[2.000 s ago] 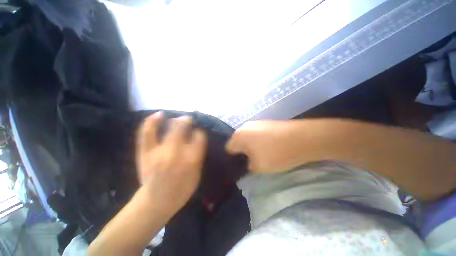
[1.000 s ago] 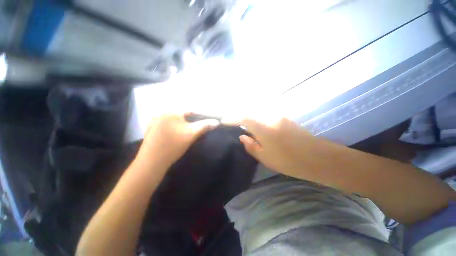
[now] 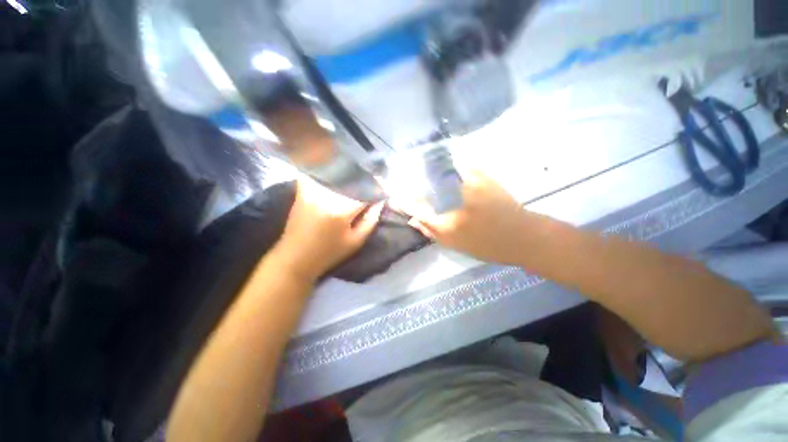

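The black garment [image 3: 251,250] lies on the table left of the needle and spreads to the left. A dark edge piece [image 3: 380,246] of it lies under my fingers, just below the needle area. My left hand [image 3: 324,226] pinches the cloth from the left. My right hand [image 3: 462,224] holds the same edge at its right end, fingertips close to the left hand's. The white sewing machine head [image 3: 380,26] with a blue stripe stands over my hands. The presser foot and needle are lost in bright glare.
Scissors with dark blue handles [image 3: 721,142] lie on the table at the right. A printed ruler [image 3: 415,315] runs along the table's front edge. Grey cloth [image 3: 484,393] covers the lap below. Pale cloth pieces [image 3: 752,263] are at the right beyond the edge.
The view has moved to show the machine head and scissors. Both hands and the black cloth edge, earlier near the table's front edge, are now on the table near the needle area.
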